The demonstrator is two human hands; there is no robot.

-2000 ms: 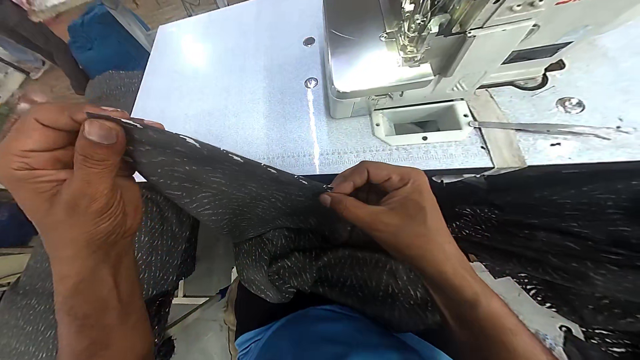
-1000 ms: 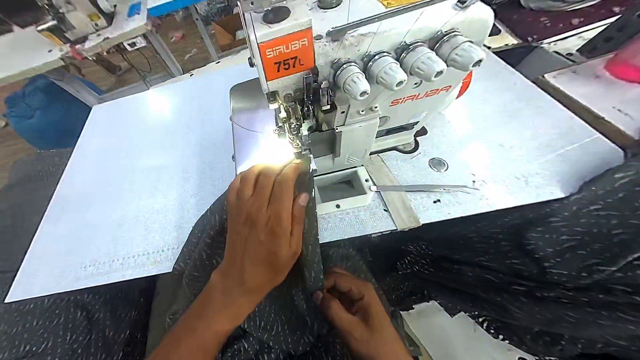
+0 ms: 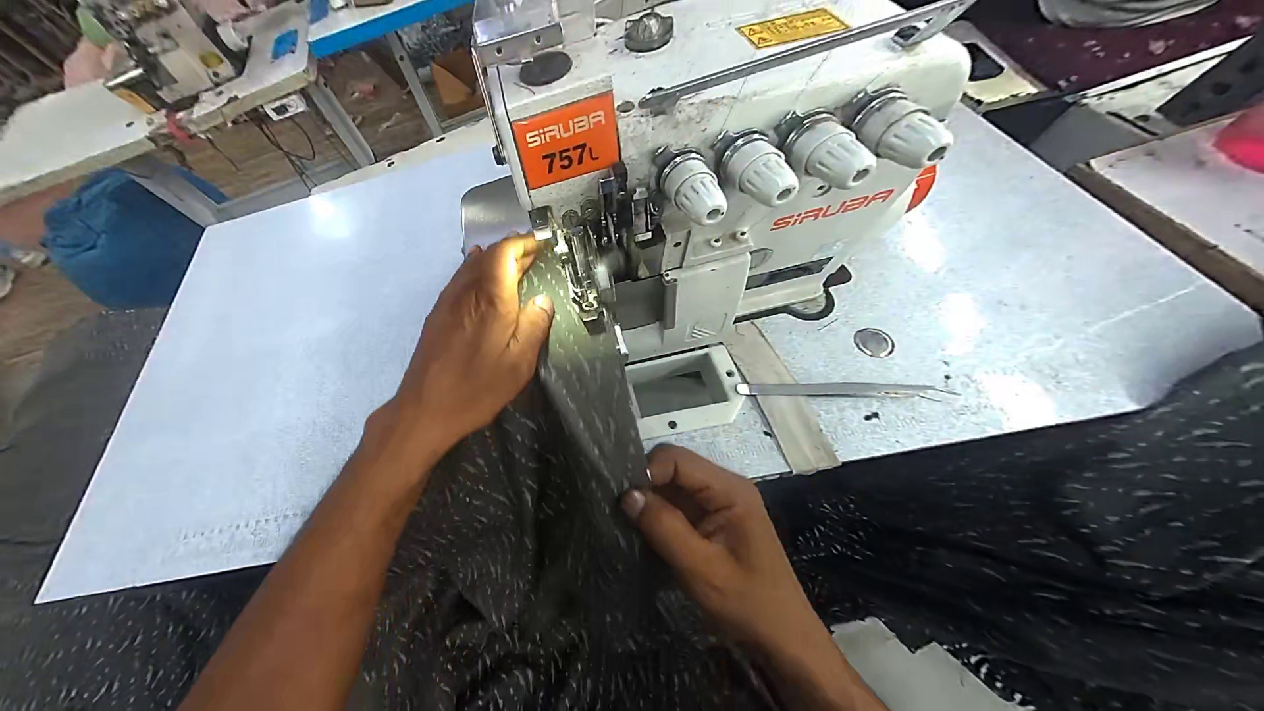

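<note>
A dark fabric with white flecks point(image 3: 592, 415) runs from my lap up to the presser foot point(image 3: 590, 301) of a white Siruba overlock machine point(image 3: 622, 89). Beside the needle area, under the lamp, my left hand point(image 3: 489, 331) lies on the fabric, with its thumb and fingers around a fold; the fingertips are partly hidden. Nearer to me, my right hand point(image 3: 701, 528) pinches the fabric's right edge between thumb and fingers. The cloth is stretched between the two hands along the machine's left side.
Metal tweezers point(image 3: 839, 390) lie on the white table point(image 3: 296, 326) beside an open rectangular housing point(image 3: 683, 392). More dark fabric point(image 3: 1037, 523) hangs over the front edge at right. A blue bag point(image 3: 128, 237) and another sewing machine point(image 3: 183, 44) stand at the far left.
Two seconds ago both hands held the fabric edge stretched out in front of the table. Now the cloth is at the needle area. Since one second ago, my left hand has shifted slightly left of the foot.
</note>
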